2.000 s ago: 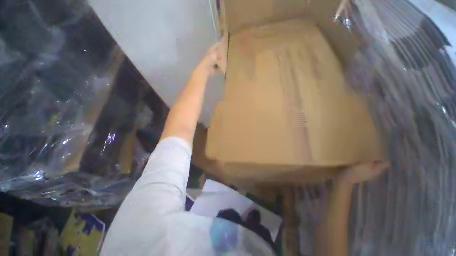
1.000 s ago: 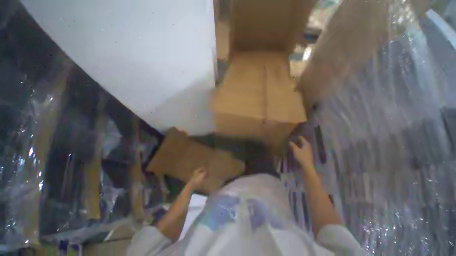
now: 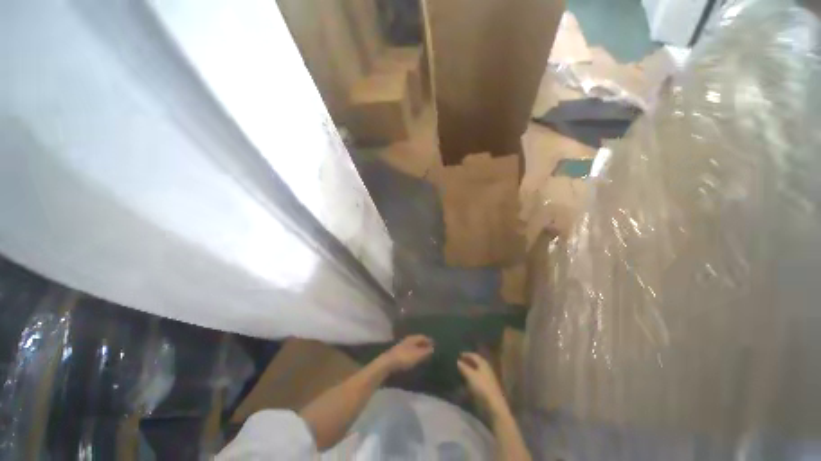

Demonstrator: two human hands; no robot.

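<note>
My left hand (image 3: 411,352) is low in the middle of the head view, fingers bent, with nothing seen in it. My right hand (image 3: 475,367) is a little to its right, fingers loosely curled, also with nothing seen in it. The two hands are apart. Ahead of them a tall brown carton (image 3: 486,72) stands upright. Its flap (image 3: 482,214) hangs down towards me with a small tab at its upper edge. The picture is blurred, so print cannot be read.
A large white panel (image 3: 225,180) is on the left. Film-wrapped stacks stand at the right (image 3: 666,288) and lower left (image 3: 135,378). A brown cardboard piece (image 3: 297,378) lies beside my left arm. A smaller brown carton (image 3: 378,106) and flattened cardboard (image 3: 549,194) are farther ahead.
First my hands were at a large brown carton, then lower, near two pieces of cardboard. Now they are close together in front of me, away from the carton. The view has shifted.
</note>
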